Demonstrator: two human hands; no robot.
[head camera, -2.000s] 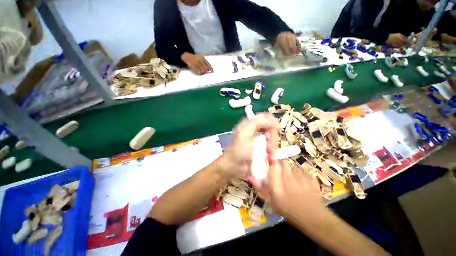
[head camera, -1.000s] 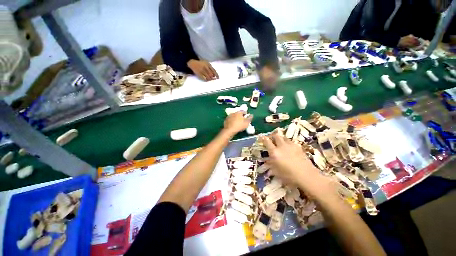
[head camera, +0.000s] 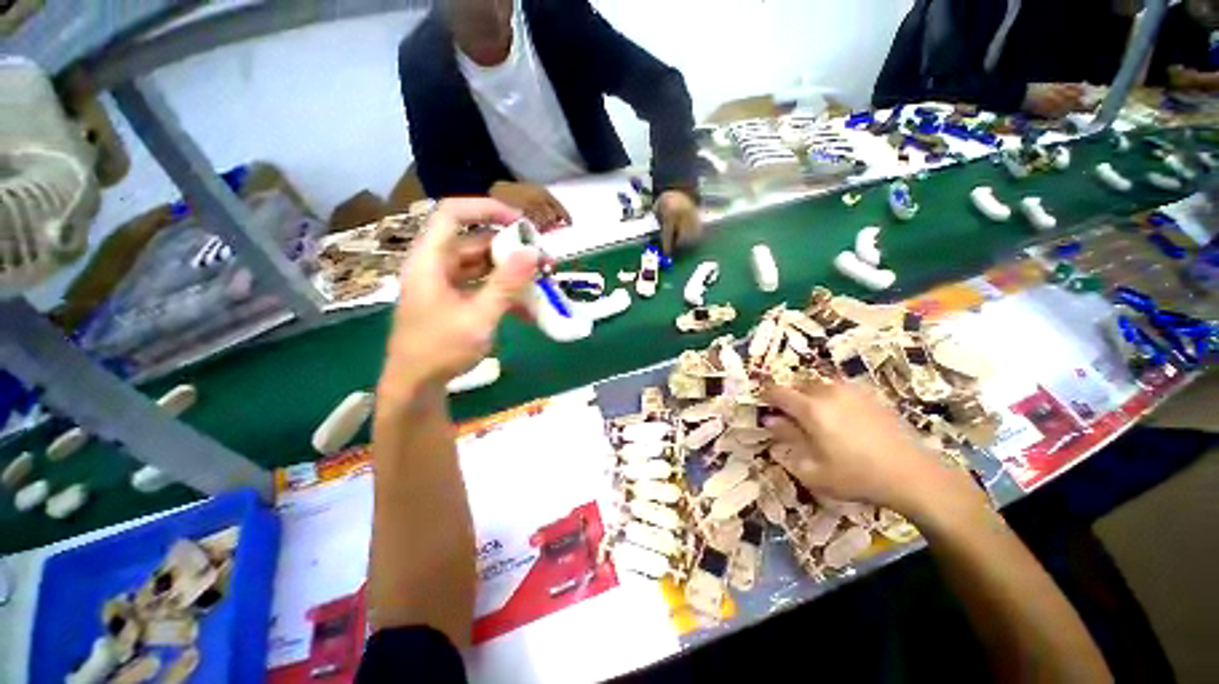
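Observation:
My left hand (head camera: 448, 294) is raised over the belt and grips a white curved housing (head camera: 559, 318) between thumb and fingers; blue shows on its open side. My right hand (head camera: 856, 438) is at the heap of beige covers (head camera: 876, 361), its fingertips down among them. Whether it pinches a cover cannot be told. Several pale covers lie in a column (head camera: 651, 515) at the heap's left side. Some covers in the heap show dark rectangles.
The green belt (head camera: 789, 241) carries white units and open housings. A blue tray (head camera: 254, 588) with covers stands at left, near a grey frame post (head camera: 201, 441). Across the belt, a person's hand (head camera: 678, 218) is at a housing. Blue parts (head camera: 1156, 327) lie at right.
My left hand has lifted from the belt and now holds a housing up, turned towards me. My right hand is still at the heap, slightly further right. The opposite person's hand has moved left.

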